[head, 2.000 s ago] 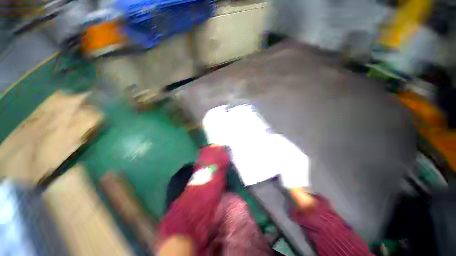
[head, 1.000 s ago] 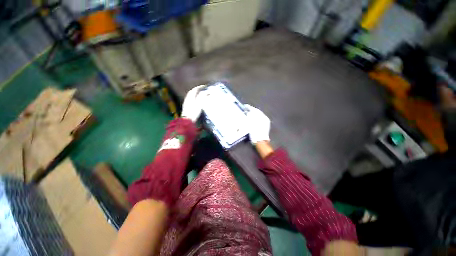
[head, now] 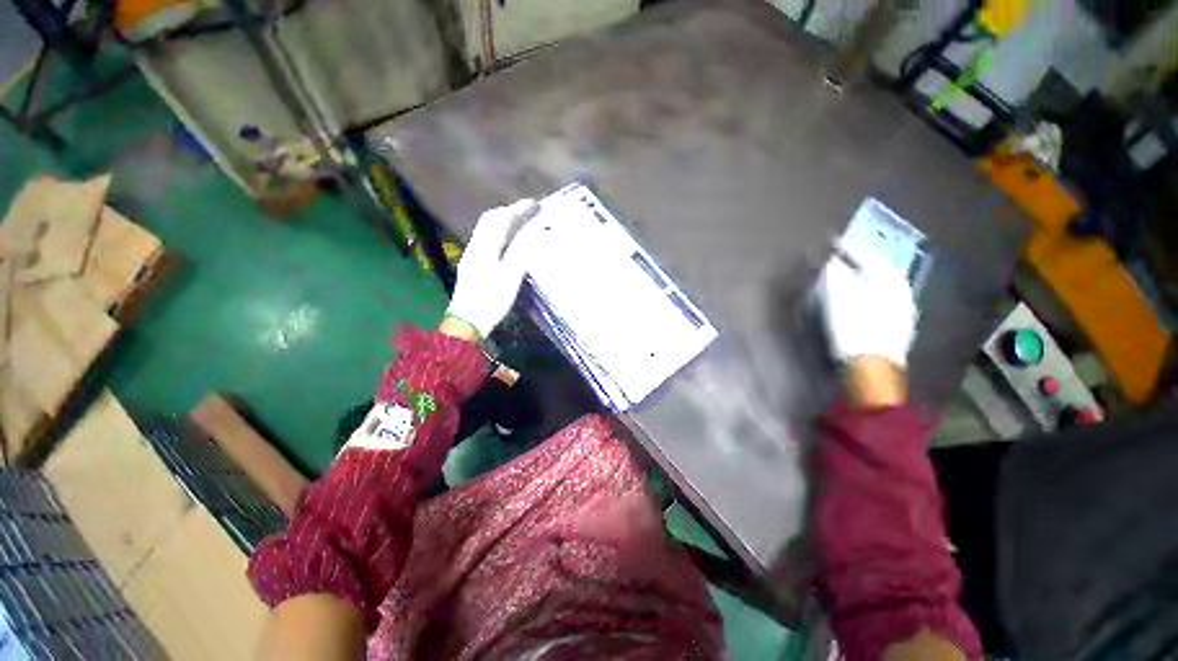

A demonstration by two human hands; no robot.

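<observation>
A silver-white sheet-metal panel (head: 618, 300) lies at the near left edge of the dark table, with small dark slots along its edges. My left hand (head: 491, 269), in a white glove, holds its upper left edge. A second panel (head: 889, 243) is at the right of the table. My right hand (head: 868, 307), gloved and slightly blurred, is at its near end, covering part of it; its fingers appear to touch it, but the grip is hidden.
The steel worktable (head: 749, 142) spans the middle. A control box (head: 1033, 362) with green and red buttons is at the right, beside a person's dark-clad body (head: 1098, 517). Flattened cardboard (head: 58, 291) lies on the green floor at left, and stacked panels (head: 65, 555) stand at lower left.
My right hand has let go of the first panel and moved right across the table to a second panel. My left hand has stayed on the first panel.
</observation>
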